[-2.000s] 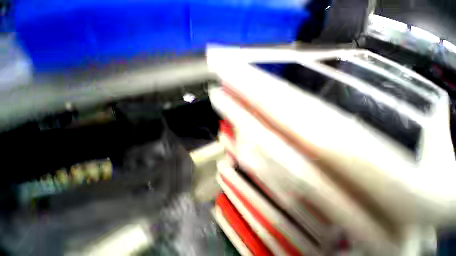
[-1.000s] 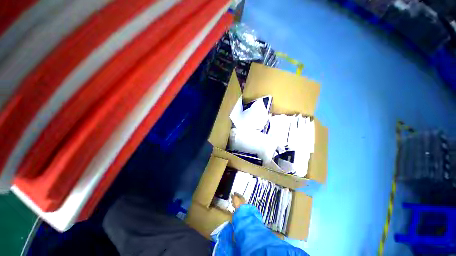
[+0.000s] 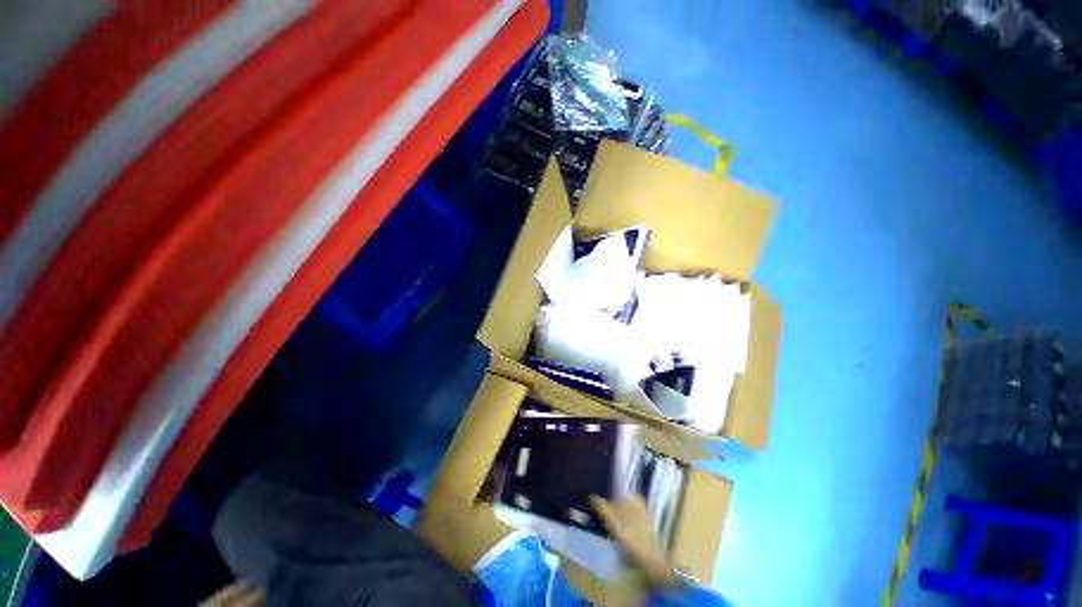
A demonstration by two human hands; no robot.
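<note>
My right hand point(image 3: 631, 536), in a blue sleeve, holds the lower right edge of a flat black tablet housing point(image 3: 567, 465). Pale rectangular patches show on the housing. A white sheet point(image 3: 570, 536) lies against its lower side. The housing lies nearly flat over the opening of the near brown carton point(image 3: 708, 522), which holds upright housings and white sheets. My left hand point(image 3: 237, 596) seems to show only as a small skin-toned patch, cut off by the bottom edge; its fingers cannot be made out.
A second open carton point(image 3: 759, 368) with white sheets and dark panels stands behind. Red and white foam trays point(image 3: 237, 237) fill the upper left. A blue bin point(image 3: 398, 267) stands below them. A blue stool point(image 3: 1020, 548) and grey stack point(image 3: 1003, 391) stand right, beyond yellow floor tape point(image 3: 920, 498).
The black housing now shows lying over the near carton, held by my right hand. The hand was reaching among the upright sheets before and has moved right and down.
</note>
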